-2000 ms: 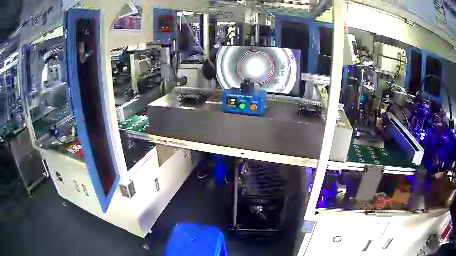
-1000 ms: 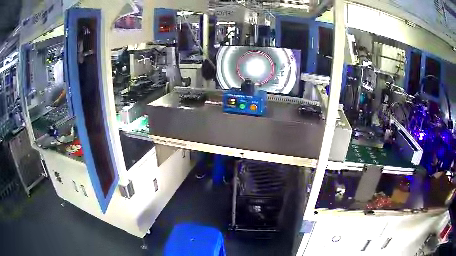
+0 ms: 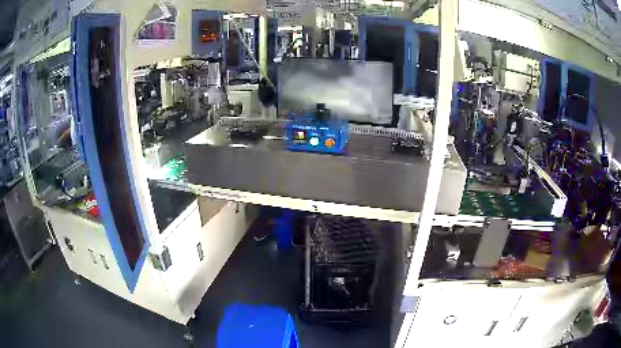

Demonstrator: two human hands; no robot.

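Observation:
Neither of my hands can be made out in view. A bright blue control box (image 3: 316,137) with small digits, a pale lit button and an orange button sits on the long metal cover (image 3: 306,175). A black round block (image 3: 321,113) stands on top of the box. Behind it the wide monitor (image 3: 336,88) shows a blurred grey-white picture without rings. A green belt (image 3: 507,204) with small parts, too small to tell apart, lies at the right machine. A slanting guide rail (image 3: 541,178) runs over it.
A blue stool (image 3: 255,326) stands on the floor at the bottom. A black rack (image 3: 338,272) stands under the bridge. A blue-framed door (image 3: 109,149) is at the left, and a cream post (image 3: 434,156) rises at the right. Reddish parts (image 3: 519,267) lie below the right belt.
The whole scene has shifted a little left in view. The monitor's ring picture has turned into a grey blur. The blue-violet light at the right has dimmed, and the green button now looks whitish.

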